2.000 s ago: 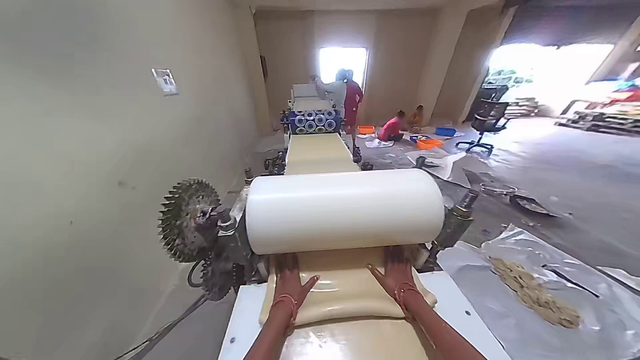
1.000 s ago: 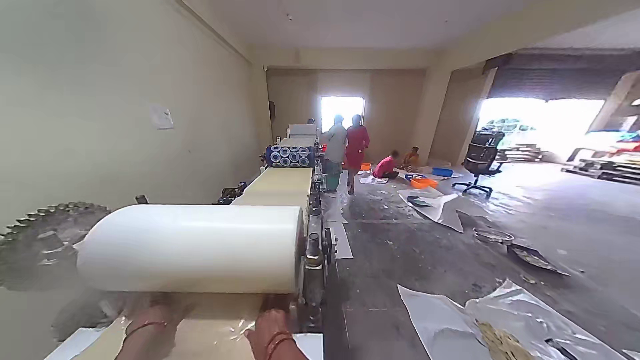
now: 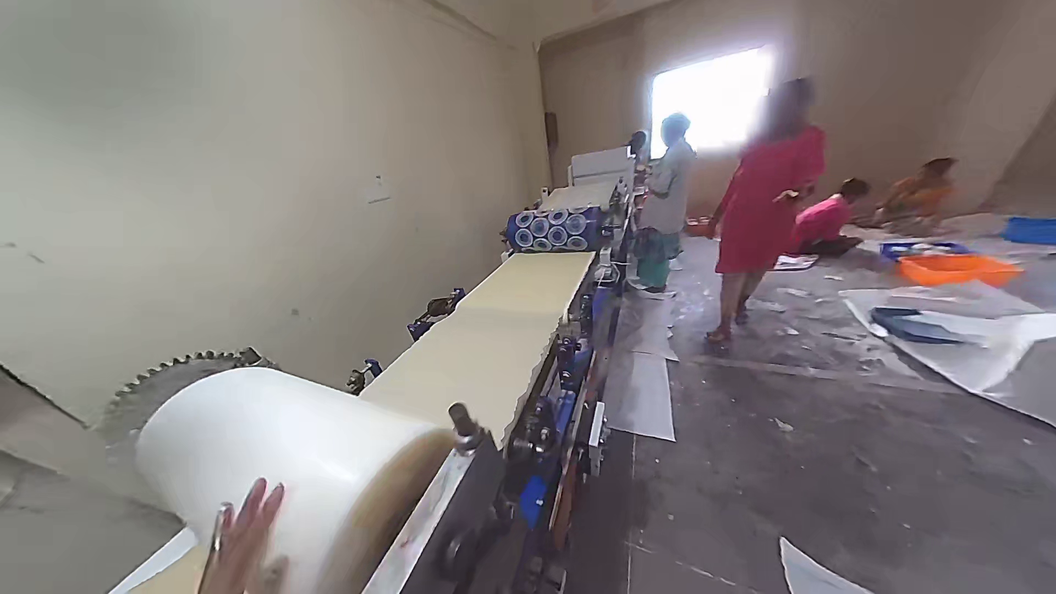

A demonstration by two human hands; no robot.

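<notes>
My right hand (image 3: 243, 536) is at the lower left, blurred, fingers raised and slightly apart, holding nothing. It is in front of the large white roller (image 3: 280, 454); whether it touches the roller cannot be told. My left hand is out of view. Behind the roller, a long pale dough sheet (image 3: 470, 355) runs along the machine to a blue patterned cutting roller (image 3: 554, 229) with round rings. A bit of pale sheet (image 3: 169, 573) shows at the bottom left.
A toothed gear (image 3: 177, 375) stands by the roller's left end, near the wall. The metal side frame (image 3: 462, 511) runs along the right. Two people stand beside the machine; two others sit low. An orange tub (image 3: 957, 269) and white sheets (image 3: 982, 330) lie on the floor.
The view has swung and tilted strongly. My left hand has gone out of view, and my right hand now shows before the roller with its fingers up. The person in red has moved away from the other standing person.
</notes>
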